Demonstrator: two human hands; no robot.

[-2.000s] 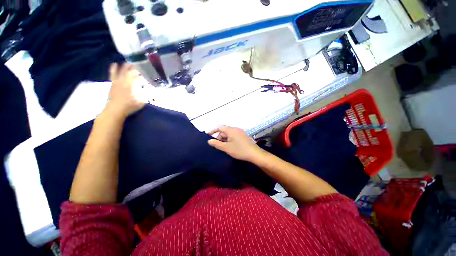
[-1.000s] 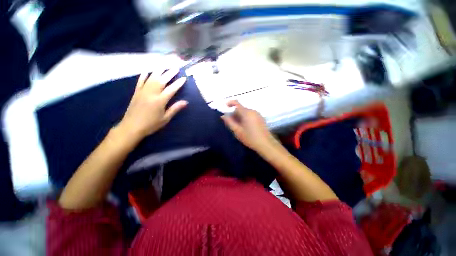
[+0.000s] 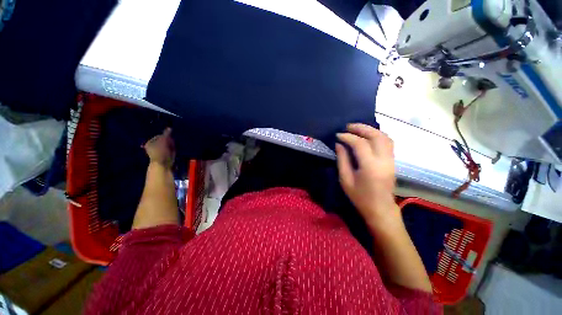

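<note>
A large navy cut panel [image 3: 265,67] lies flat on the white machine bed, left of the sewing machine head [image 3: 468,37], and its front part drops over the table edge. My right hand [image 3: 370,160] is at the panel's front right corner, with its fingers curled over the dark cloth. My left hand [image 3: 159,147] is lower left, beyond the table edge, against dark cloth over the left crate. Its fingertips are small and dark, and its hold cannot be made out. The needle area [image 3: 385,64] is beside the panel's right edge.
A red-orange crate [image 3: 80,215] with navy pieces stands at the left, another [image 3: 477,246] at the right. A brown-red cord [image 3: 462,129] with small snips hangs by the machine. Pale cloth [image 3: 225,175] lies near my lap. Dark cloth [image 3: 43,55] is piled at the upper left.
The view has swung left, so the machine sits farther right. My left hand has left the panel's top and moved down to the left crate. My right hand is now at the panel's front corner.
</note>
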